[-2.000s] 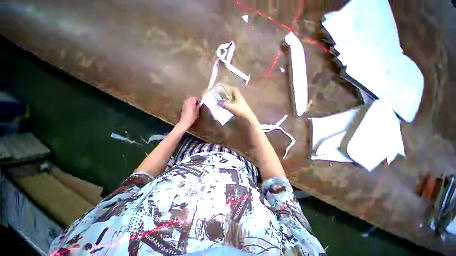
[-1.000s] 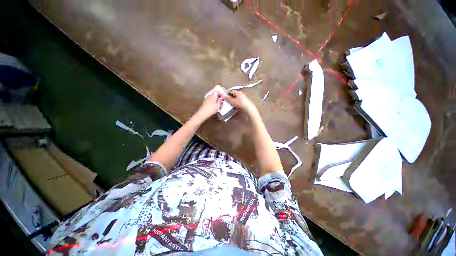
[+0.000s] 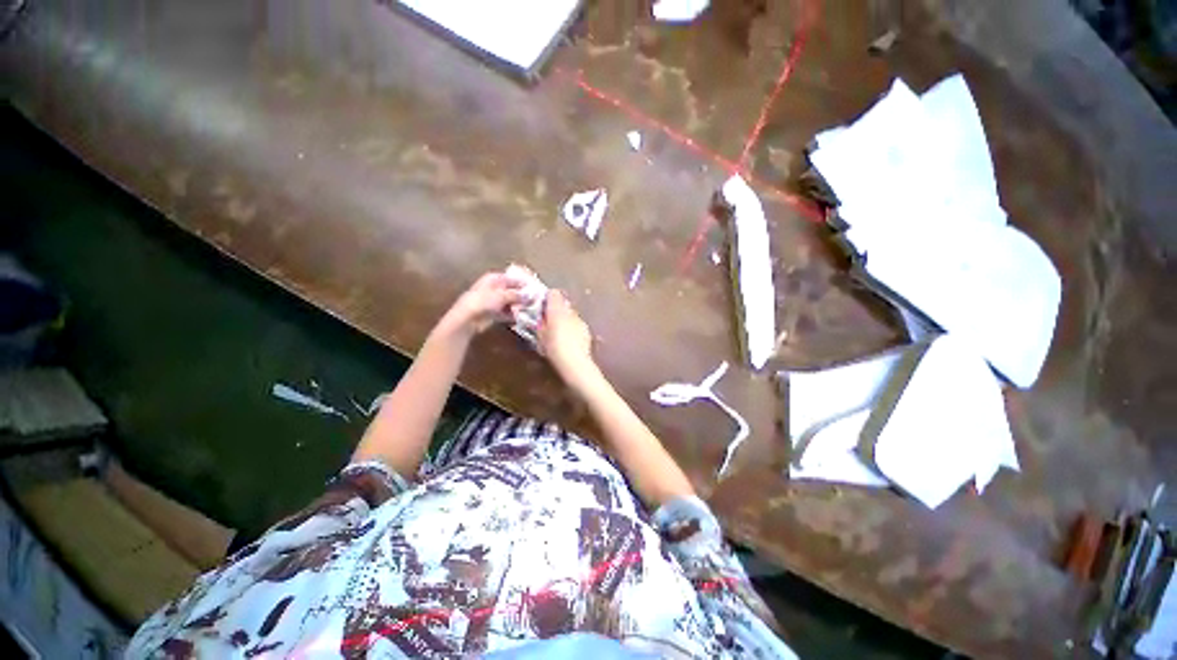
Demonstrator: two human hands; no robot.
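My left hand and my right hand are close together over the near edge of the brown table. Both hold a small white bundle between them, partly hidden by the fingers; whether a strip goes fully around it cannot be told. A small looped white strip lies beyond the hands. A forked white tie strip lies to the right of my right hand.
The brown table holds a long slim white stack and large white cut panels at right. Another white stack lies at the far edge. An orange-red box with slim pieces is lower right. Open carton stands at left.
The longer strip end that stretched out from the bundle no longer shows. Both hands now close around the bundle. The view has shifted, bringing the far white stack into sight.
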